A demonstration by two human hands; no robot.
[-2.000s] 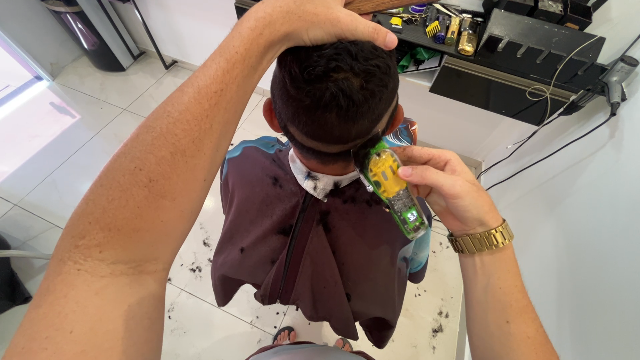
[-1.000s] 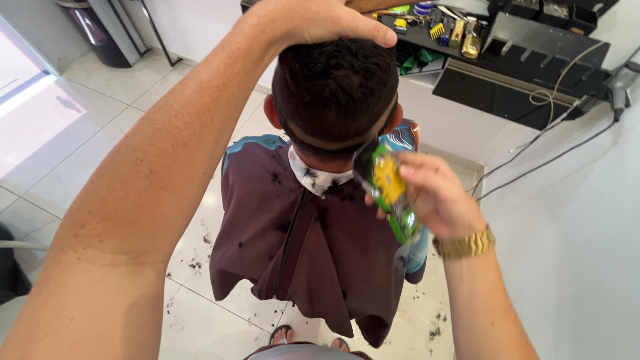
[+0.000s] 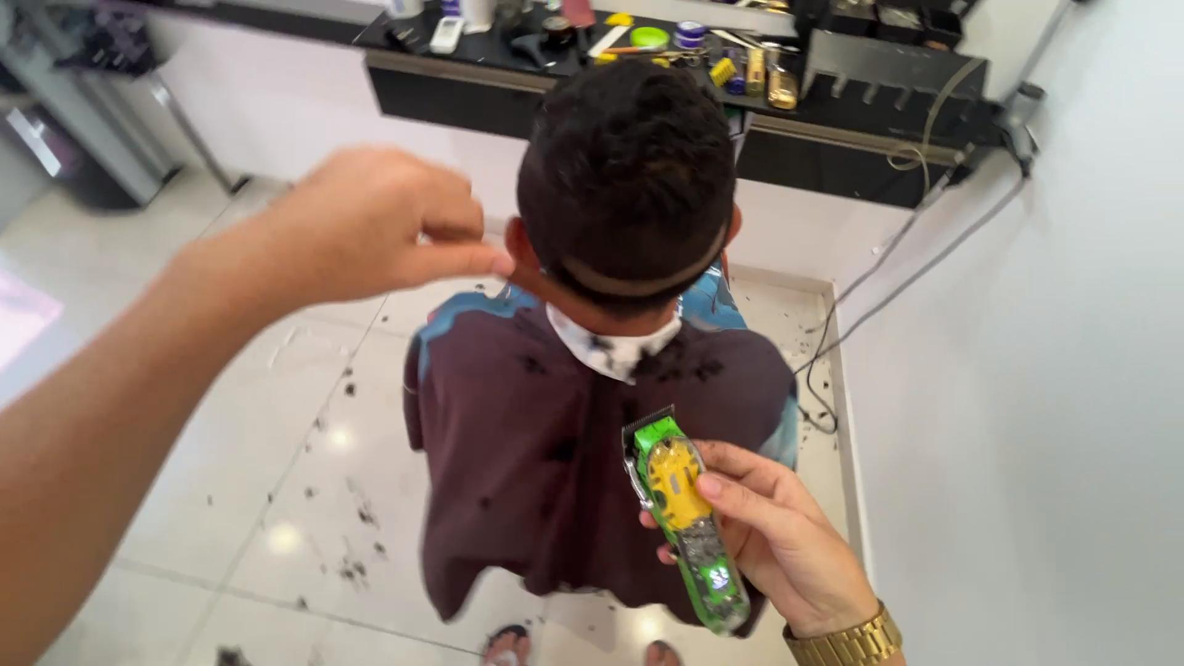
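My right hand [image 3: 772, 527] holds a green and yellow hair clipper [image 3: 680, 490] with a clear casing, its blade pointing up toward the seated person's back. My left hand [image 3: 393, 222] is beside the person's left ear, fingers closed on what looks like a thin brown comb [image 3: 555, 294], blurred, reaching across the side of the neck. The person's head [image 3: 629, 176] has dark hair on top and a paler shaved band low at the back. A white neck strip [image 3: 601, 347] and a dark maroon cape [image 3: 518, 444] bear loose hair clippings.
A black counter [image 3: 518, 79] ahead holds a yellow clipper guard [image 3: 722, 72], a gold-coloured trimmer [image 3: 782, 88] and other tools. Cables [image 3: 879, 305] hang along the right wall. Hair clippings lie on the tiled floor [image 3: 277, 499]. A bin [image 3: 92, 171] stands far left.
My left hand has left the top of the head and moved down to the ear's side. My right hand has drawn the clipper back from the nape. The view has shifted.
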